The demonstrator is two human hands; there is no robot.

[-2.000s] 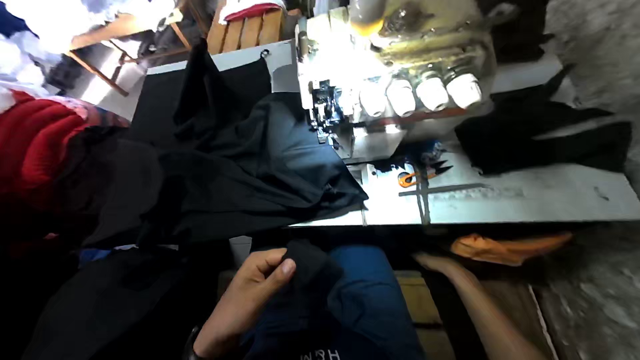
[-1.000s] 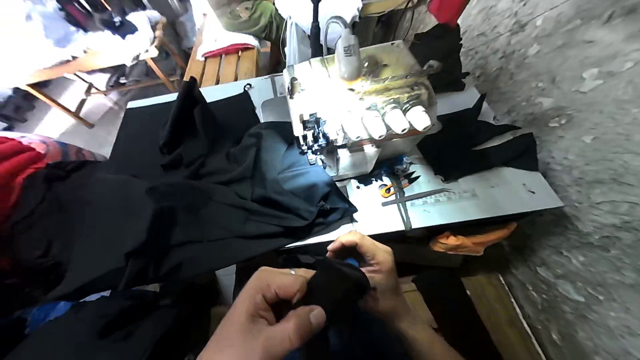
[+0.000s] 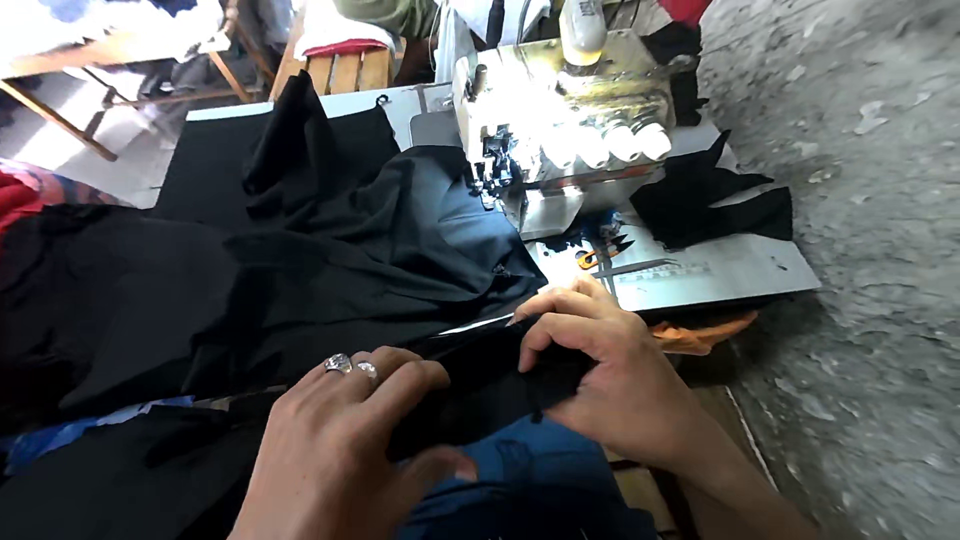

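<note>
A small black fabric piece (image 3: 480, 390) is stretched above my lap at the table's front edge. My right hand (image 3: 592, 352) grips its right end between thumb and curled fingers. My left hand (image 3: 360, 427), with two rings on its fingers, lies on the left end of the piece; whether it pinches the cloth is hard to tell. Beyond my hands a large black cloth (image 3: 322, 255) covers the left of the table and reaches the overlock sewing machine (image 3: 562, 120), whose lamp is lit. Orange-handled thread snips (image 3: 600, 255) lie just beyond my right hand.
Black fabric scraps (image 3: 712, 202) lie on the table's right end, near a rough concrete wall (image 3: 862, 225). Orange cloth (image 3: 705, 334) hangs under the table edge. A wooden slatted seat (image 3: 337, 71) stands behind the table, with a person partly visible beside it.
My right hand has come up from the lower right to the black fabric piece. Between one second ago and now, my hands have moved apart, with the piece spread between them.
</note>
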